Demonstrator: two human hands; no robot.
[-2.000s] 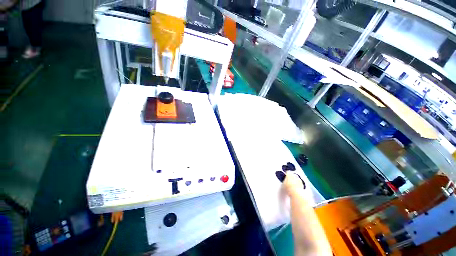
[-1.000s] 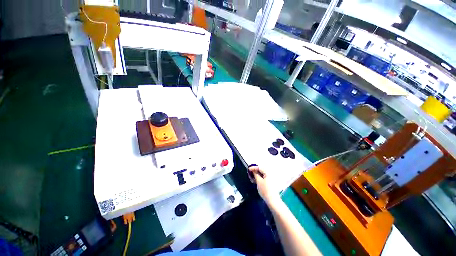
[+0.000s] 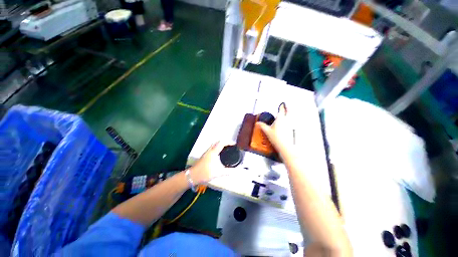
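Note:
My left hand [image 3: 207, 164] holds a round black housing [image 3: 231, 156] over the front left part of the white bench machine [image 3: 221, 120]. My right hand [image 3: 277, 131] is at the orange holding jig [image 3: 260, 142], its fingers at a black round part [image 3: 266, 118] seated at the jig's far end. The jig stands on a dark brown plate [image 3: 245, 131]. A small dark loop shows above my right fingertips; I cannot tell what it is. Whether my right fingers grip the seated part is unclear from blur.
A blue crate [image 3: 85, 150] with a clear liner and black parts is at the left. A keypad unit [image 3: 139, 183] lies beside it. Several black discs [image 3: 388, 239] lie on a white sheet [image 3: 361, 201] at the right. A grey-white plate [image 3: 261, 228] is under the machine's front edge.
The view has swung left, bringing the crate into sight. My right hand has moved from beside the machine to the jig. My left hand has come into view with a housing.

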